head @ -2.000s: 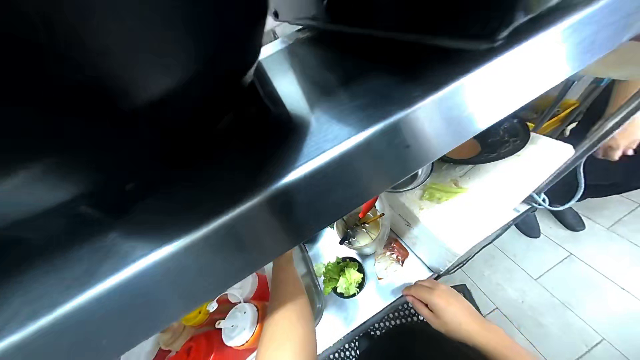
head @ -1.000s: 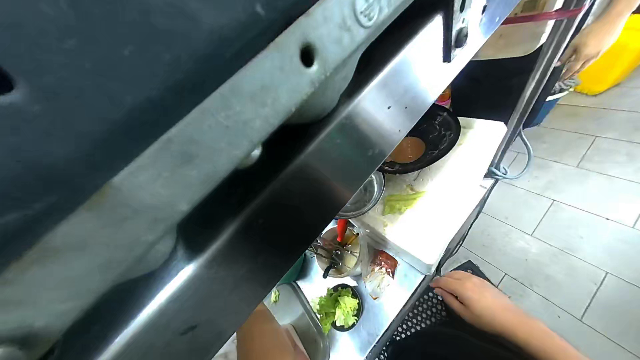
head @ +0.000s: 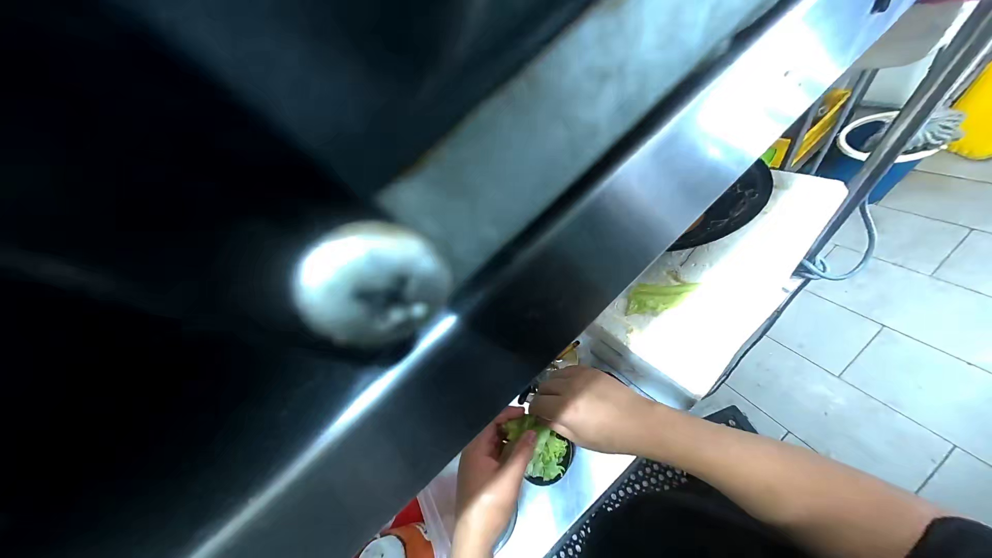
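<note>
Green lettuce leaves (head: 549,459) fill a small black bowl (head: 571,463) on the metal counter. My left hand (head: 496,473) is at the bowl's left side, thumb and fingers closed on some of the lettuce. From the right, my right hand (head: 577,407) reaches over the bowl's upper edge with its fingers curled down at the leaves; whether it grips any is hidden. Just above it, dark and yellow utensil handles (head: 568,351) show partly under the shelf edge. A piece of lettuce (head: 659,297) lies on the white cutting board (head: 717,329).
A broad steel shelf (head: 589,287) crosses the view above the counter and hides much of it. A black pan (head: 736,205) sits at the board's far end. Beyond a metal rail are a blue bucket (head: 891,174) with a mop head and the tiled floor (head: 876,372). A perforated black mat (head: 620,496) borders the counter.
My right hand has moved from the counter's near edge to the bowl. My left hand has come to the bowl and closed on lettuce. The view has shifted.
</note>
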